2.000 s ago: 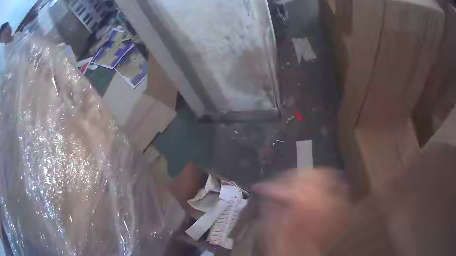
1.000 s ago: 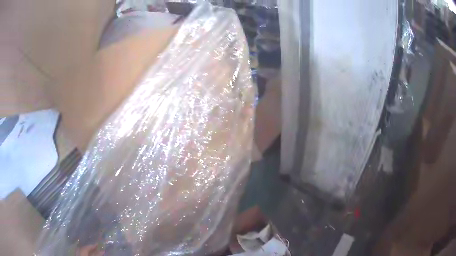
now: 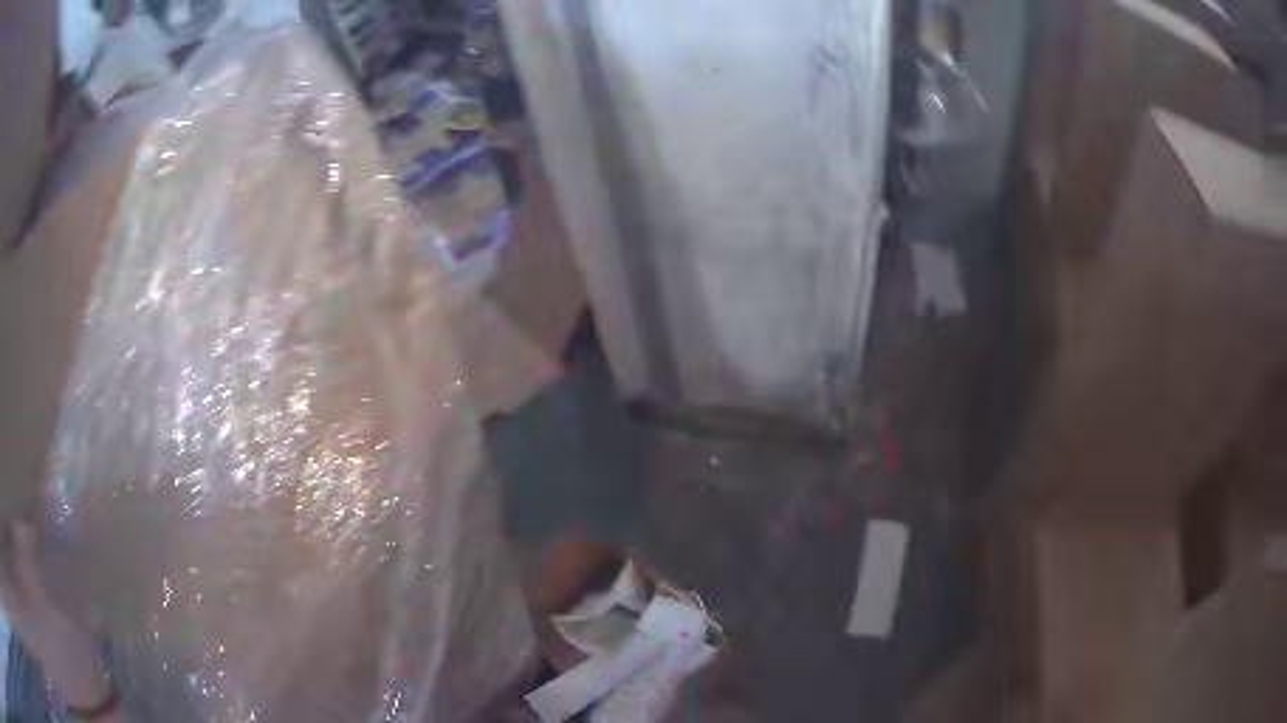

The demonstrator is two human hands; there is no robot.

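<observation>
My left hand (image 3: 59, 631) appears blurred at the lower left edge, with a band at the wrist. It is beside the film-wrapped brown stack (image 3: 282, 410), and its fingers are too unclear to tell whether they hold anything. My right hand is not in view. A crumpled bundle of white label sheets (image 3: 652, 653) lies at the bottom centre, cut off by the frame edge. A long box with a pale, silvery surface (image 3: 741, 184) stands open-side up at the top centre.
Brown cartons (image 3: 1115, 565) stand along the right side. A white strip (image 3: 878, 579) and a pale scrap (image 3: 937, 278) lie on the dark floor. Blue-and-tan printed pieces (image 3: 459, 198) and brown cardboard lie behind the wrapped stack.
The view swung left, then partly back right. The blurred hand seen earlier at lower right is gone. A hand now shows at the lower left.
</observation>
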